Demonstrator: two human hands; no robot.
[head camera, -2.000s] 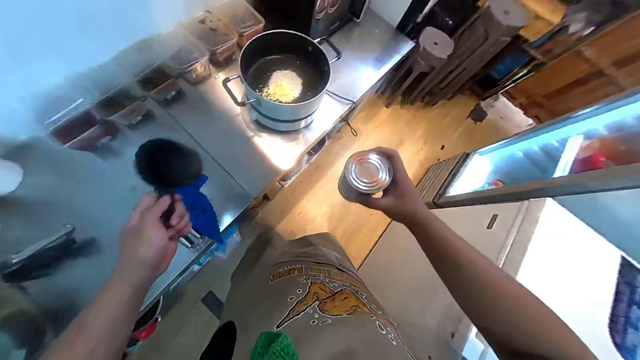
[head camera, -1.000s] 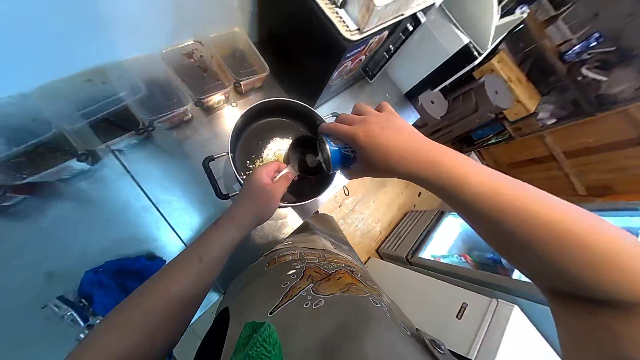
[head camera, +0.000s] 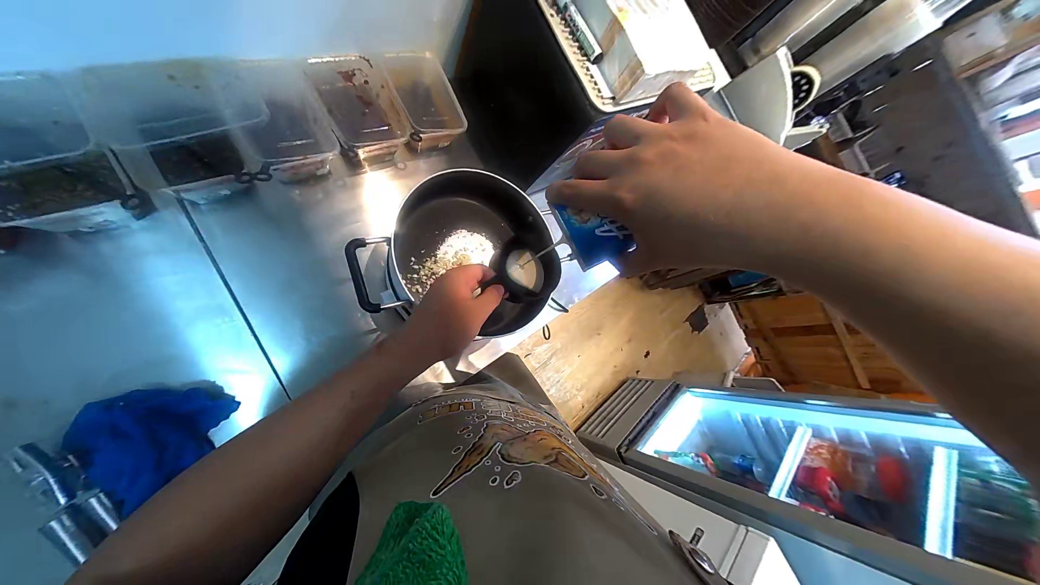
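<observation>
My left hand (head camera: 460, 307) grips the handle of a black measuring cup (head camera: 522, 270), which it holds over a two-handled cooking pot (head camera: 443, 192). Milky liquid lies in the cup. Tilted to the right of it is a blue can (head camera: 591, 236), held from above by my right hand (head camera: 642, 179); a thin pale stream runs from the can's end to the cup. Chopped pale bits, perhaps garlic, (head camera: 453, 253) lie on the pot's dark bottom. The pot's left handle (head camera: 363, 275) shows, while its right one is mostly hidden.
Lidded plastic containers (head camera: 357, 106) line the back of the steel counter (head camera: 301, 244). A black appliance (head camera: 516, 89) stands behind the pot. A blue cloth (head camera: 146, 439) lies at lower left beside metal utensils (head camera: 69, 504). To the lower right is a lit glass-topped chiller (head camera: 812, 455).
Two seconds ago the hands were apart, away from the pot, with the can upright. Both came over the pot; since one second ago the can has moved right of the cup, and a stream shows.
</observation>
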